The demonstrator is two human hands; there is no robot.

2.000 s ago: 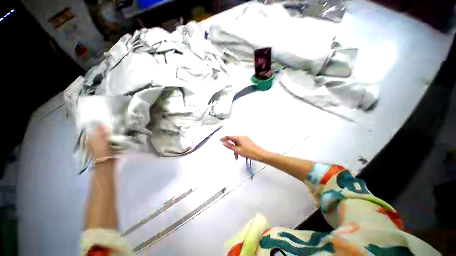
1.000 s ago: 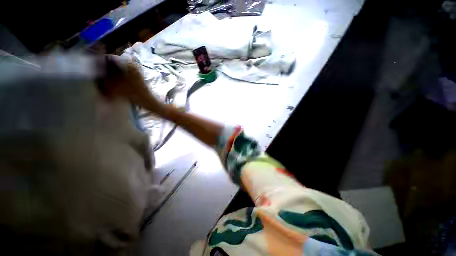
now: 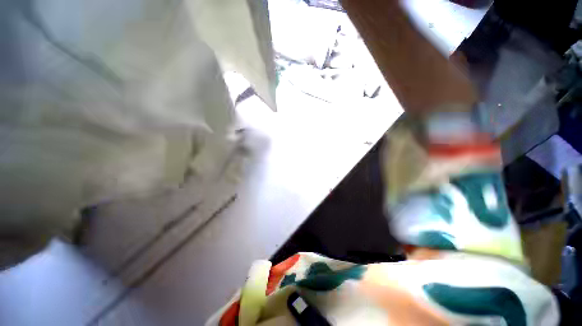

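A large pale grey-white garment (image 3: 147, 95) hangs raised close to the camera and fills the left and upper left of the view, blurred. Its lower edge is above or against the white table (image 3: 255, 204); contact is unclear. My right forearm reaches up from its patterned sleeve and leaves the picture at the top, so my right hand is out of view. My left hand is not seen; it is out of the picture or behind the cloth.
More pale garments (image 3: 309, 54) lie at the far side of the table. The table's dark edge runs diagonally right of centre. Grey and brown items (image 3: 545, 245), unclear, are beyond it at the right.
The garment has been lifted from the table and now covers the left side. My right arm has risen and swung right, its hand leaving the picture. The view has shifted.
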